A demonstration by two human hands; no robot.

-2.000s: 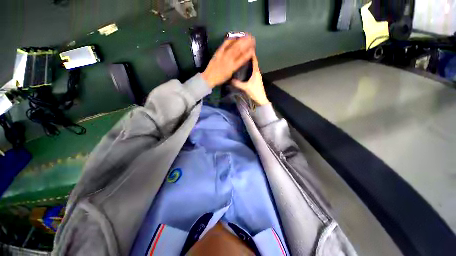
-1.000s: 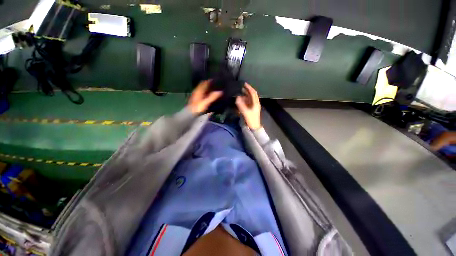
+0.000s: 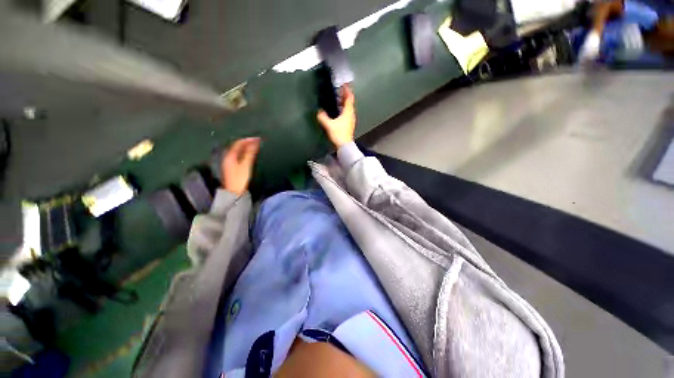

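My right hand (image 3: 340, 122) is ahead of me, closed around a black adapter case (image 3: 329, 92) that lies just below another black case (image 3: 334, 55) on the dark green bench. The fingers hide part of the held case. My left hand (image 3: 240, 166) is blurred, with bent fingers, beside a dark case (image 3: 219, 162); whether it touches that case is unclear. Two more black cases (image 3: 198, 190) (image 3: 170, 214) lie to its left.
A white inner unit (image 3: 109, 196) and black cords (image 3: 89, 277) lie at the left. Another black case (image 3: 421, 39) and yellow paper (image 3: 463, 46) are at the upper right. A grey surface with a black edge (image 3: 473, 192) fills the right. Another person's arm (image 3: 602, 18) shows top right.
My hands have moved apart: the right reaches forward to the cases, the left has gone left. The dark object between them is gone from there. The view has turned and shifted.
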